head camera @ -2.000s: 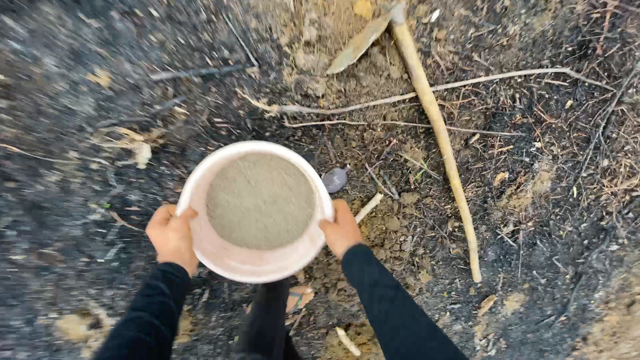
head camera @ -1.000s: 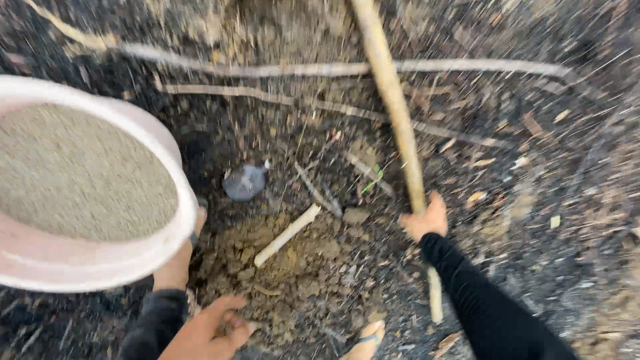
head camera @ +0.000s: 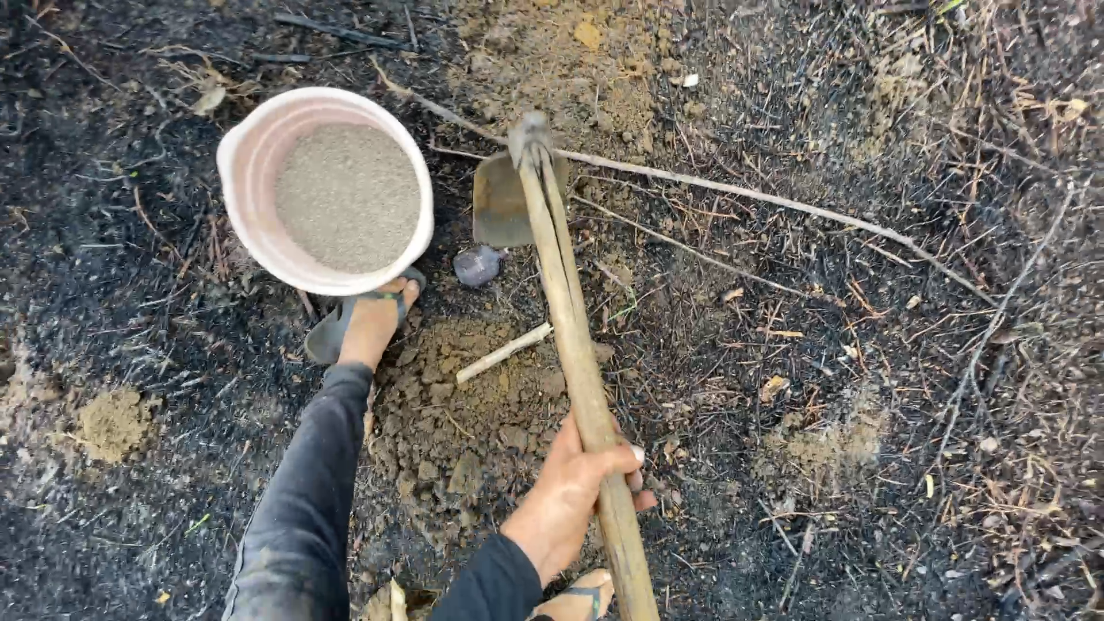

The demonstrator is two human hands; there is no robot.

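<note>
My left hand is wrapped around the wooden handle of a hoe, thumb across the top. The handle slants up to the metal hoe head, with its broad blade beneath and left of the cracked upper shaft. My right hand is out of view. A pale pink plastic bucket holding grey, sand-like granular material stands at upper left, close to my sandalled left foot. Beside the blade lies a small dark purplish object. A short peeled stick rests on loose soil left of the handle.
Long thin branches cross the ground above and to the right. Blackened ground with roots and twigs surrounds the dug soil. My other sandalled foot shows at the bottom edge, near a pale broken stick end.
Two seconds ago both hands held the bucket; it is now released near my left foot. My right hand was on the hoe handle one second ago; now my left hand grips it and the hoe has been raised.
</note>
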